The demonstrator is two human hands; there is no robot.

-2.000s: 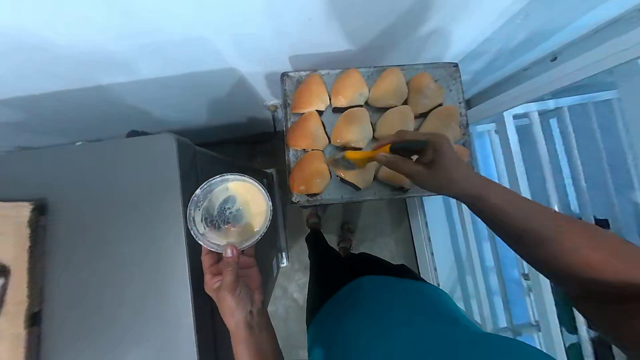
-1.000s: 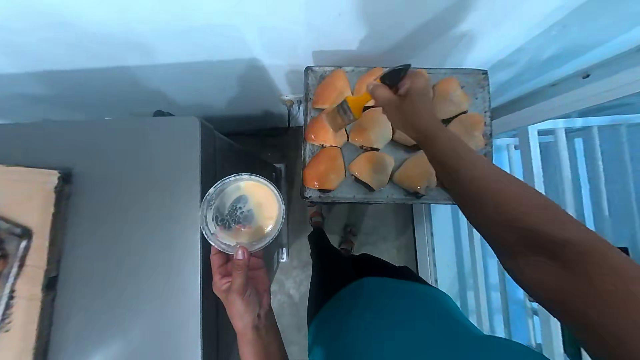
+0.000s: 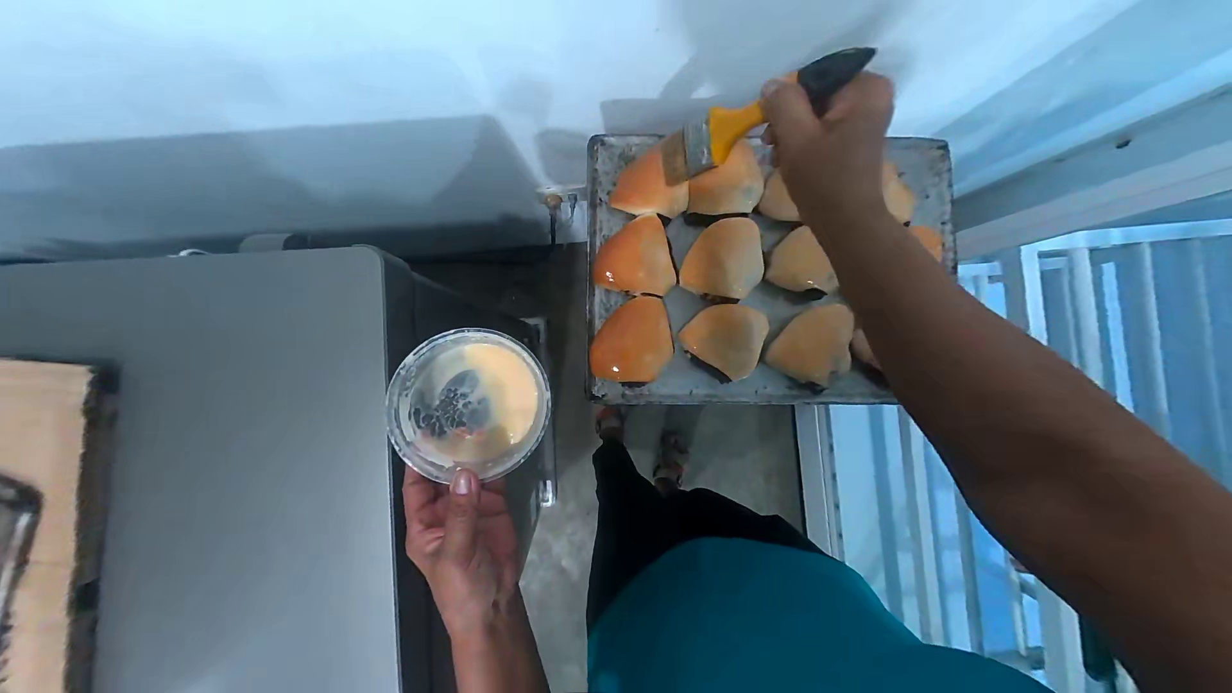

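Observation:
My left hand (image 3: 467,544) holds a round clear plastic container (image 3: 469,404) by its near rim, with pale yellowish liquid inside. My right hand (image 3: 833,140) grips a brush (image 3: 736,125) with a yellow and black handle. Its bristles touch a bread piece (image 3: 650,183) in the back left corner of a metal baking tray (image 3: 683,390). Several rounded, tapered bread pieces lie on the tray in rows. Those in the left column, such as the front one (image 3: 631,339), look glossy and more orange. My right hand and forearm hide part of the tray's right side.
A grey flat-topped cabinet or appliance (image 3: 250,433) stands at the left, with a piece of cardboard (image 3: 43,481) on it. The wall (image 3: 385,77) runs behind the tray. White metal railings (image 3: 1107,318) are at the right. A plug (image 3: 552,204) shows at the wall.
The brush has moved from the front-row bread to the middle of the left column, then to the back left piece. My left hand still holds the container.

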